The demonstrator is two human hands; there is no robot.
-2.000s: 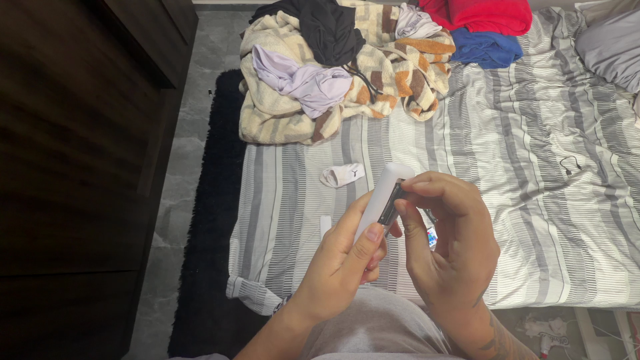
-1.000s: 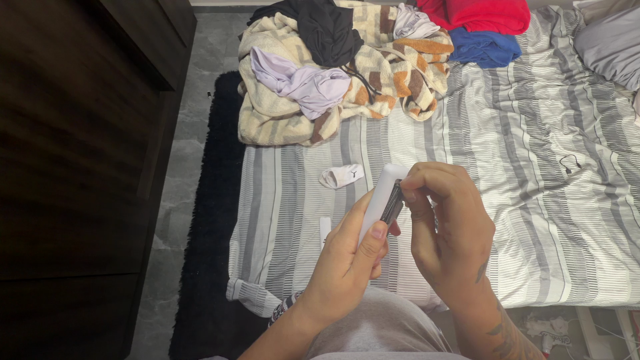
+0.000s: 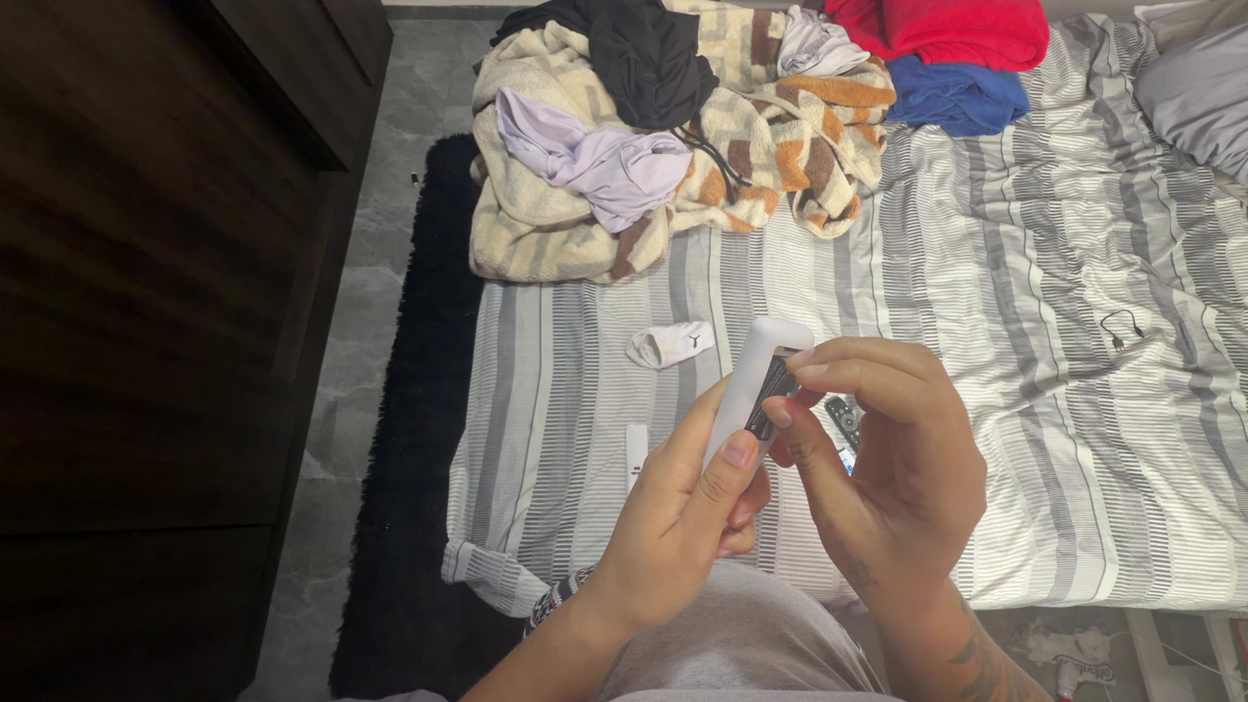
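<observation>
A slim white remote control, its back compartment dark inside, is tilted in my left hand, with the thumb along its lower side. The fingertips of my right hand touch the upper part of the dark compartment; whether they pinch something there I cannot tell. On the bed left of my left hand lies a flat white plastic piece, probably a cover. A black remote control lies on the bed, partly hidden behind my right hand.
A white sock and a short black cable lie on the striped bedsheet. Crumpled clothes and a patterned blanket are heaped at the far side. A dark wardrobe and a black rug are on the left.
My right fingers have shifted slightly on the compartment of the white remote control. My left hand holds it as before.
</observation>
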